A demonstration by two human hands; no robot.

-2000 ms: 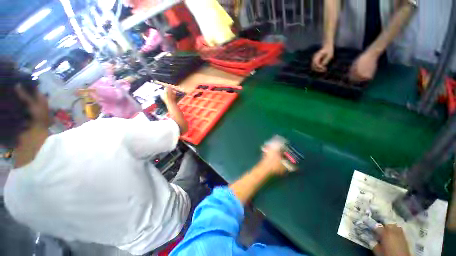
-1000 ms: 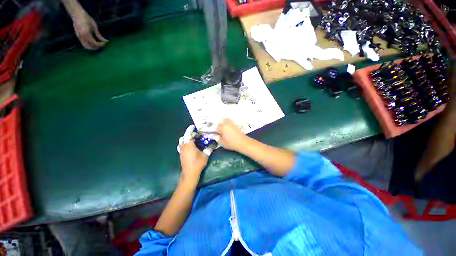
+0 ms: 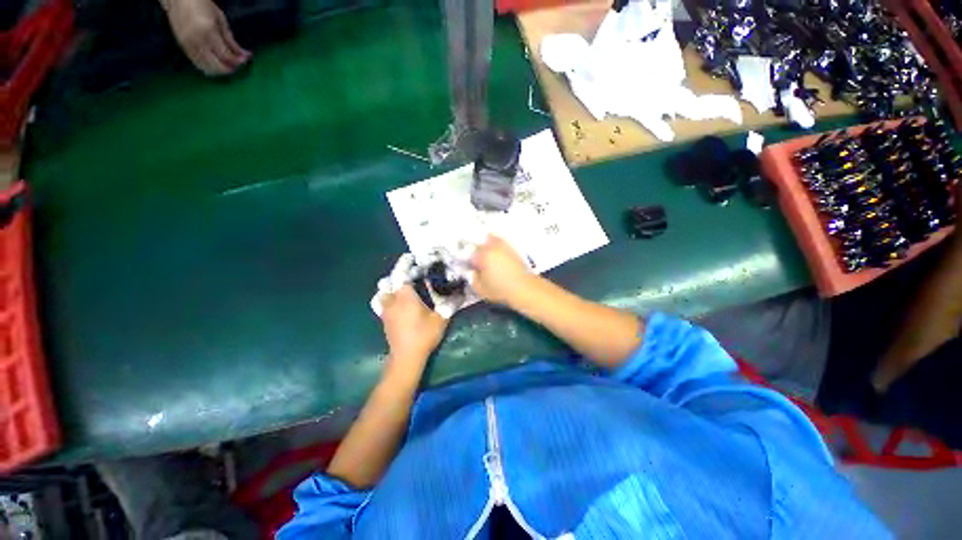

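Note:
A small glossy black part (image 3: 443,280) is between my two hands, over the lower left edge of the white printed paper (image 3: 570,227). My left hand (image 3: 409,308), with white coverings on its fingertips, grips the part from the left. My right hand (image 3: 496,272) comes from the right, its fingers closed on a white wiping cloth (image 3: 460,256) against the part. The fingertips partly hide the part and the cloth. A grey squat jar (image 3: 494,188) stands on the paper.
A metal post (image 3: 468,63) rises behind the paper. One black part (image 3: 647,220) lies to the right, with more (image 3: 717,169) beyond. White rags (image 3: 638,74) lie on a brown board (image 3: 601,142). An orange-red bin (image 3: 802,216) is at right, a red tray (image 3: 23,338) at left, another person's hand (image 3: 206,40) at upper left.
A second ago the part's face showed a blue-violet reflection; now it looks dark. The view has shifted slightly. Two seconds ago my left hand was stretched out over the bench, away from the paper.

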